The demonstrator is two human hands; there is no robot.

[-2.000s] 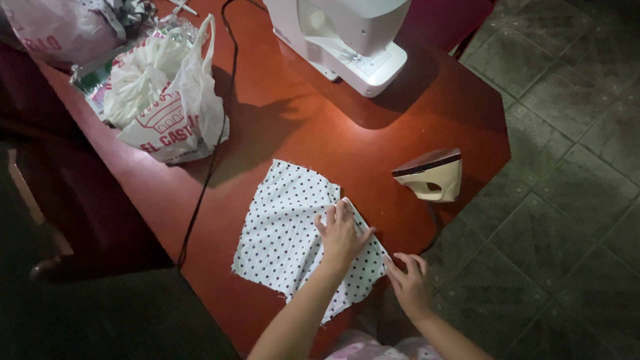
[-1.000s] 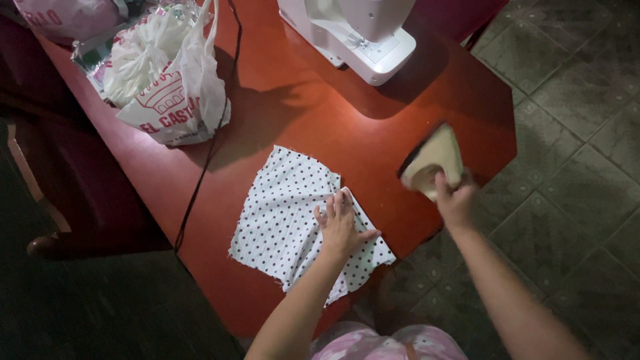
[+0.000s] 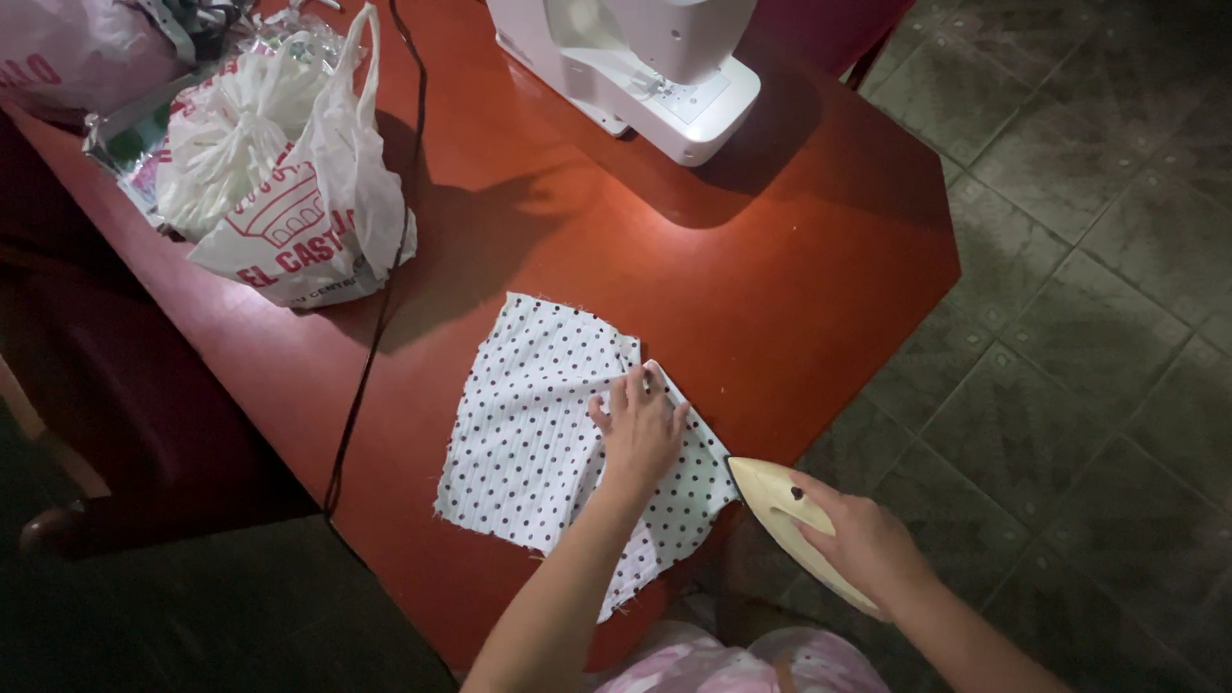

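Observation:
A piece of white fabric with black polka dots (image 3: pixel 539 414) lies on the reddish table, its outer edges frayed and its right edge folded over in a narrow strip. My left hand (image 3: pixel 640 423) rests on the fabric beside that fold, fingers spread and pressing it down. My right hand (image 3: pixel 861 539) grips the handle of a cream-colored clothes iron (image 3: pixel 770 481). The iron's tip meets the lower right corner of the fabric, while its body reaches past the table's edge. Its soleplate is hidden from view.
A white sewing machine (image 3: pixel 674 87) stands at the back. Tied plastic bags (image 3: pixel 308 212) sit at the back left. A dark cord (image 3: pixel 371 356) crosses the table (image 3: pixel 770 279) left of the fabric. A dark red chair (image 3: pixel 125 414) is at the left.
The iron stood on the table right of the fabric; my right hand left the fabric's edge, took hold of it and brought it down to the fabric's corner. My left hand has stayed on the fabric.

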